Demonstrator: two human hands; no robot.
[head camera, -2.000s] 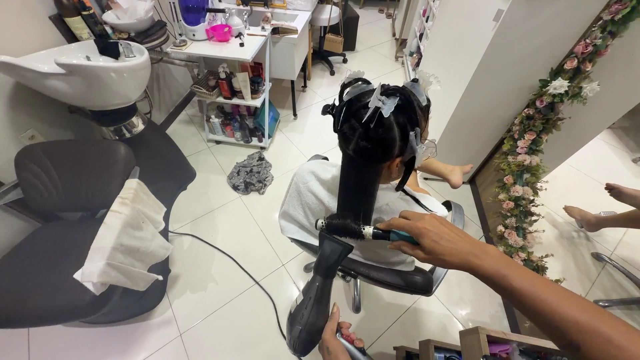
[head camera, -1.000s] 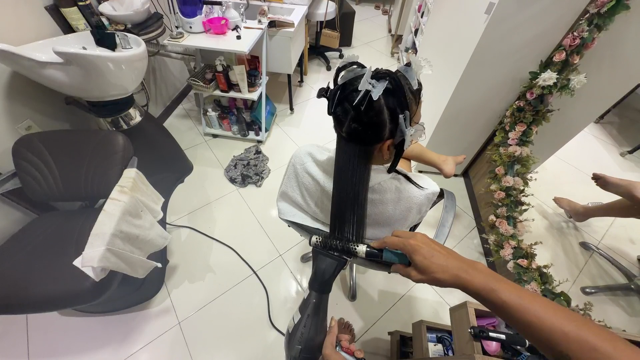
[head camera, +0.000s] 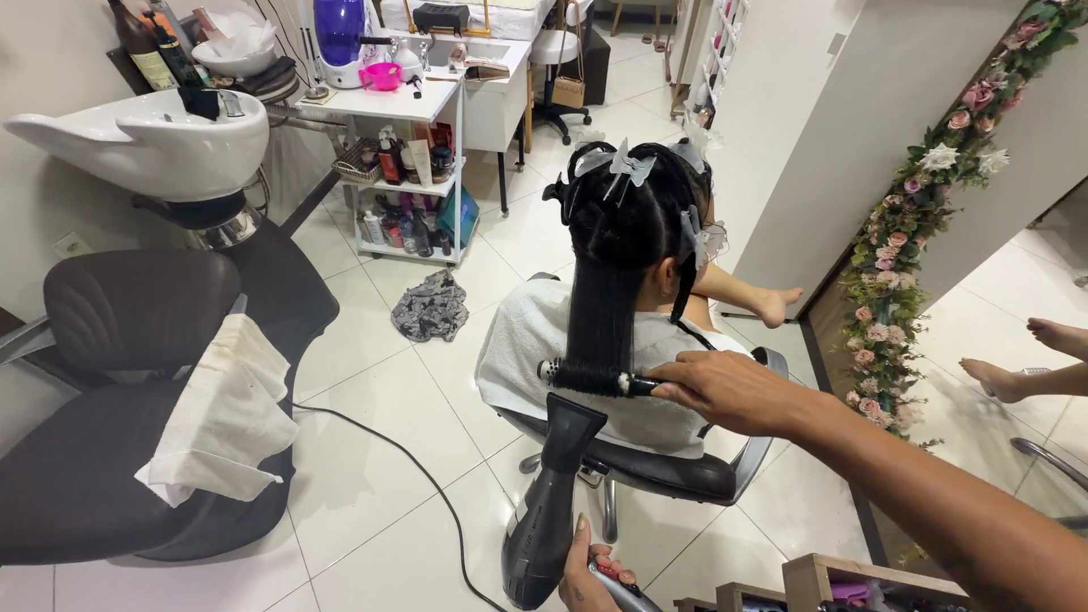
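A person sits in a salon chair (head camera: 671, 467) with back to me and a white towel (head camera: 527, 348) over the shoulders. Their dark hair (head camera: 603, 314) is partly pinned up with pale butterfly clips (head camera: 627, 167), and a straight section hangs down behind. My right hand (head camera: 722, 387) grips the handle of a round hairbrush (head camera: 586, 376), its bristles at the lower end of that section. Below, my left hand (head camera: 592, 574) is closed on the handle of a black hair dryer (head camera: 544, 501); its flat nozzle points up, just under the brush.
At left are a white shampoo basin (head camera: 187, 140) and a dark chair (head camera: 127, 382) with a cloth (head camera: 223, 408). A cart (head camera: 408, 178) holds bottles. A patterned cloth (head camera: 431, 306) and a cord (head camera: 399, 446) lie on the floor. Wooden compartments (head camera: 807, 582) stand bottom right, near a flower-trimmed mirror (head camera: 1003, 365).
The brush first sat at the section's lower part with hair over it, then lower with its bristles showing; now hair lies over the brush again. The dryer stays just below it.
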